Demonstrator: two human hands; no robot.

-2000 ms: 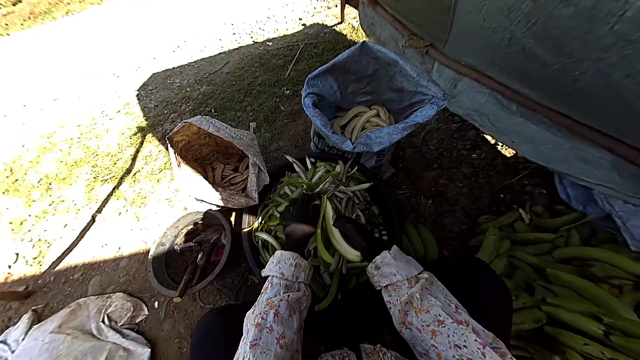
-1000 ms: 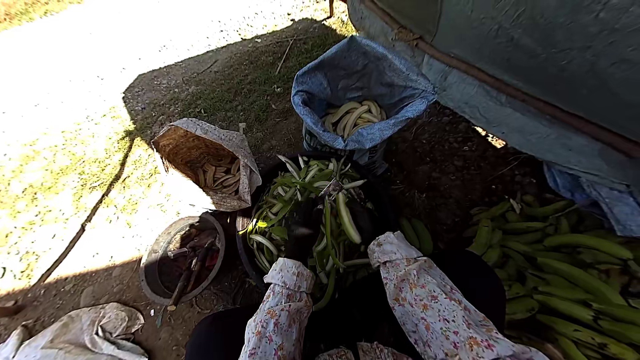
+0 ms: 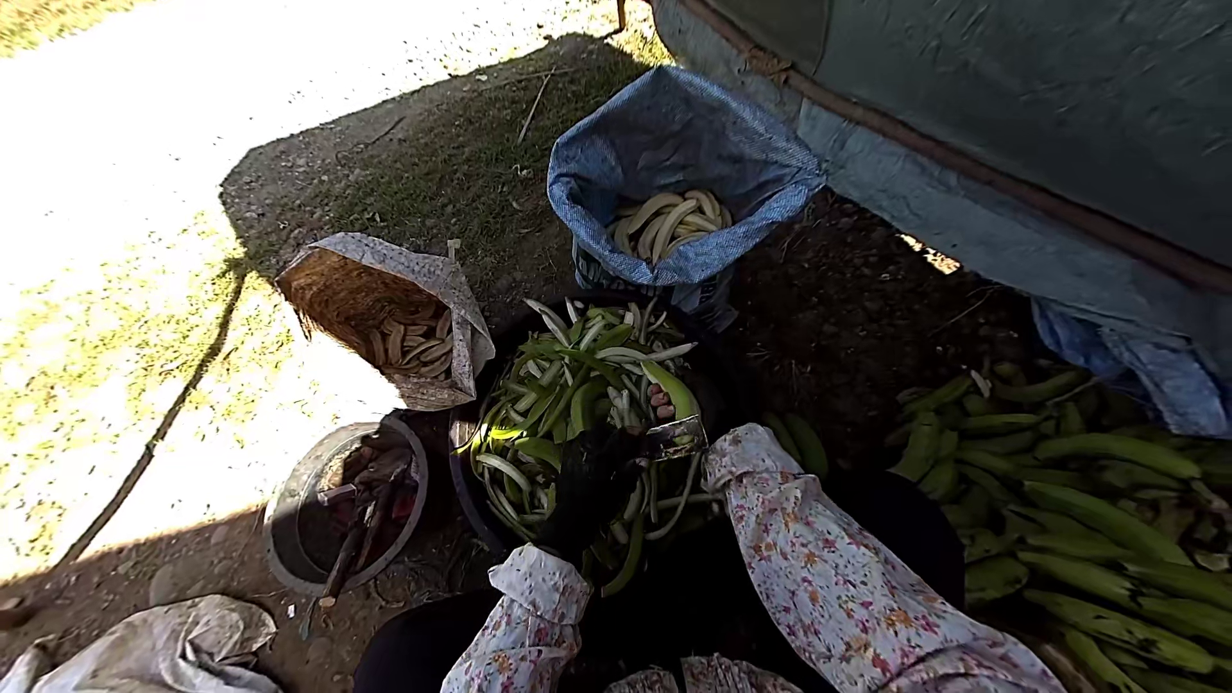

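Note:
My left hand (image 3: pixel 589 486), in a black glove, is over a dark tub (image 3: pixel 462 472) of green and pale banana peels (image 3: pixel 549 385), its fingers curled near a short flat metal blade (image 3: pixel 676 438). My right hand (image 3: pixel 661 402) is mostly in shadow; brownish fingertips, seemingly its own, lie against a green banana or plantain (image 3: pixel 674 385) just above the blade. Which hand grips the blade and which the fruit is unclear. A blue woven sack (image 3: pixel 683 144) behind the tub holds peeled bananas (image 3: pixel 669 226). A pale sack (image 3: pixel 438 269) at the left holds more peeled fruit (image 3: pixel 414 342).
Left of the tub stands a round metal basin (image 3: pixel 289 539) with charred sticks (image 3: pixel 356 539) in it. A dirty white cloth or sack (image 3: pixel 183 650) lies at lower left. Unpeeled green bananas (image 3: pixel 1088 520) are heaped at right, below a grey-green tarpaulin or panel (image 3: pixel 1011 115).
My left gloved hand now shows over the peels at the tub's near side, and a metal blade has come into sight beside it. The pale peeled strip at the hands is replaced by a green surface.

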